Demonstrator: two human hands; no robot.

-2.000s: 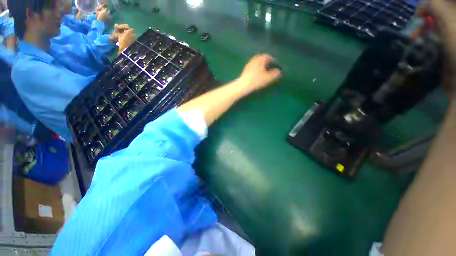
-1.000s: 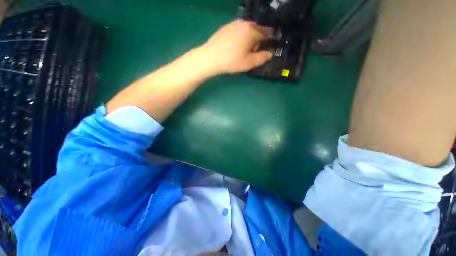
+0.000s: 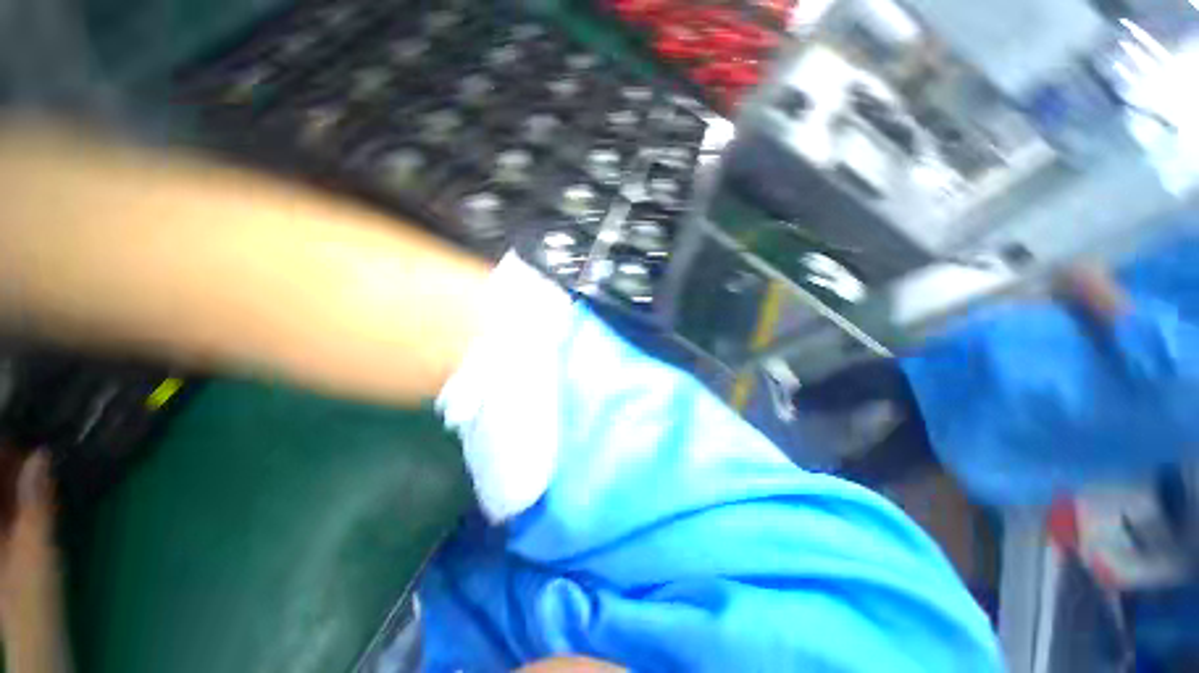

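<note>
The picture is blurred. The black fixture [image 3: 112,427] is at the left edge, with a yellow sticker [image 3: 164,392] on its corner. Part of my left hand [image 3: 26,526] shows at the left rim, close beside the fixture; most of it is cut off, and whether it holds anything cannot be told. My right forearm crosses from its blue sleeve to the left edge, above the fixture; the right hand is out of the picture. A black component tray [image 3: 506,168] with rows of pale-centred parts lies beyond that forearm.
The green mat [image 3: 276,526] lies below my right forearm. Red items [image 3: 717,40] are behind the tray. White and grey equipment [image 3: 874,112] stands at the upper right. A person's blue sleeve [image 3: 1052,381] and hand show at the right, beyond the bench edge.
The view has swung to the right. The fixture has shifted to the left edge, the left trays have left the picture, and the right tray and red items have come in. My left hand is now mostly cut off.
</note>
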